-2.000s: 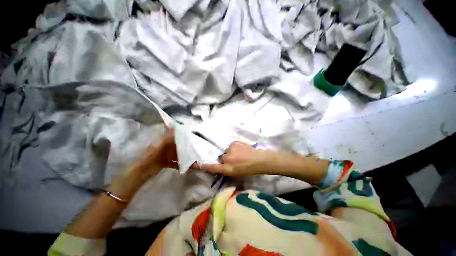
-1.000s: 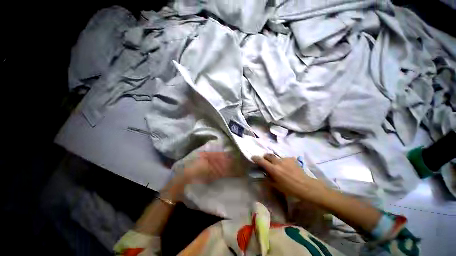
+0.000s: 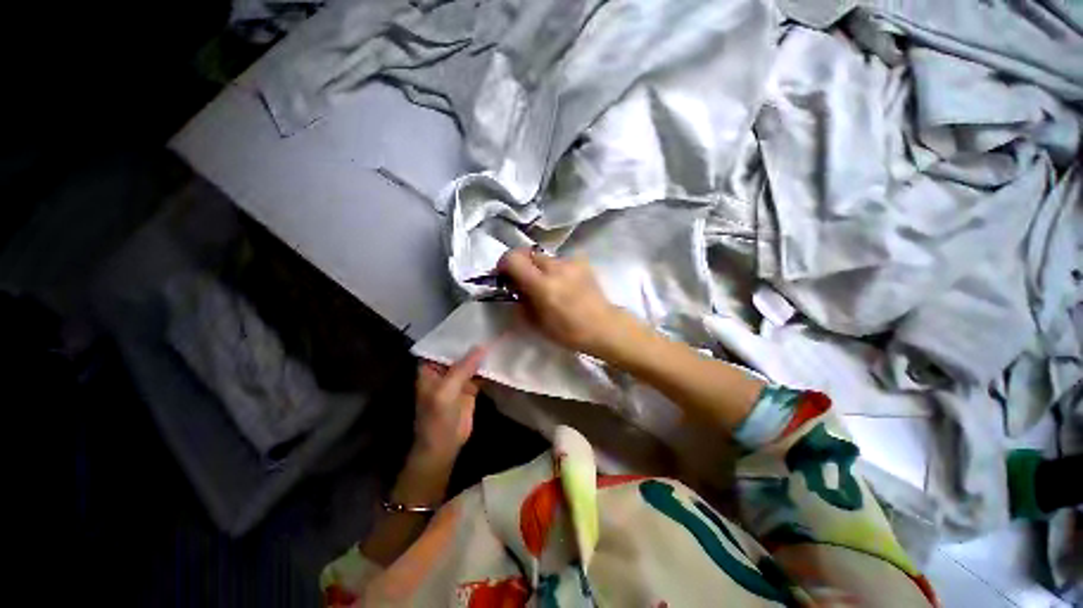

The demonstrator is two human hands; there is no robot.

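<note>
A light grey-white garment lies wrinkled across the table's near edge in front of me. My left hand pinches its straight lower edge near a corner, at the table's front edge. My right hand is above and to the right, over a folded, curled part of the cloth. A small dark tool, probably thread snips, shows at its fingertips, mostly hidden by the hand. The cloth between my two hands is spread fairly flat.
A pile of the same pale cloth covers the far and right side of the white table. A dark block in a green holder stands at the right edge. A bin with pale cloth sits below the table's left edge.
The view has shifted left along the table. My left hand has gone from blurred and open to pinching the cloth edge. My right hand has left the strip with the dark label, which no longer shows.
</note>
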